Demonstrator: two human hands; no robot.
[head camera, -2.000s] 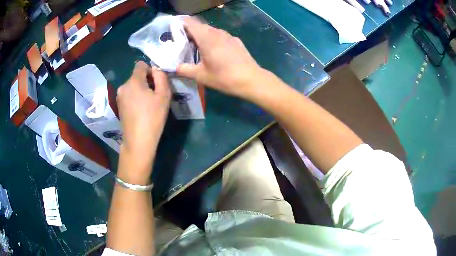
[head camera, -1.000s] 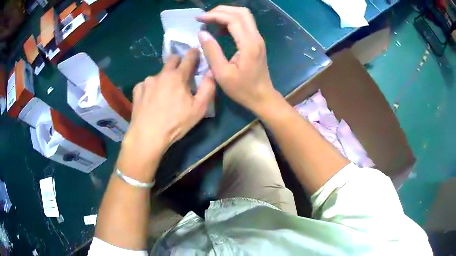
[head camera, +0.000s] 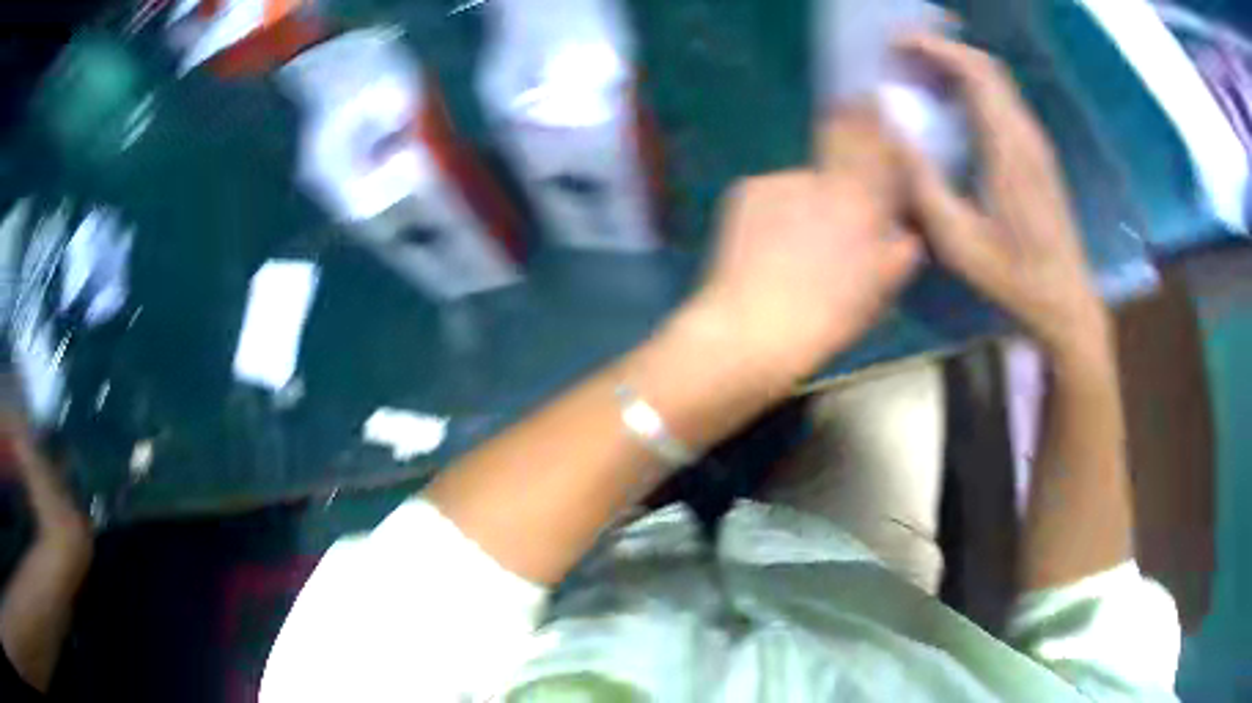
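Observation:
A white retail box (head camera: 865, 55) stands open at the top right of the bench, blurred and mostly hidden by both hands. My left hand (head camera: 810, 254) is at its near side, fingers at the box mouth. My right hand (head camera: 1009, 206) is at its right side, thumb and fingers apart around the mouth. A white wrapped bundle (head camera: 923, 121) shows between the hands in the box mouth. Blur hides whether either hand grips anything. Two more open white and orange boxes, one nearer the left (head camera: 412, 172) and one in the middle (head camera: 584, 131), stand left of my hands.
A leaflet stack (head camera: 277, 323) and a smaller white paper (head camera: 405, 431) lie at the bench's left. Clear plastic (head camera: 96, 268) lies farther left. Another person's arm (head camera: 48, 549) shows at the lower left edge. A brown carton (head camera: 1164, 440) stands at the right, beside my arm.
The view has swung left, so the bench things appear farther right. Both hands remain at the same box. Another person's arm has come into view, and the pinkish bundles in the carton are mostly hidden.

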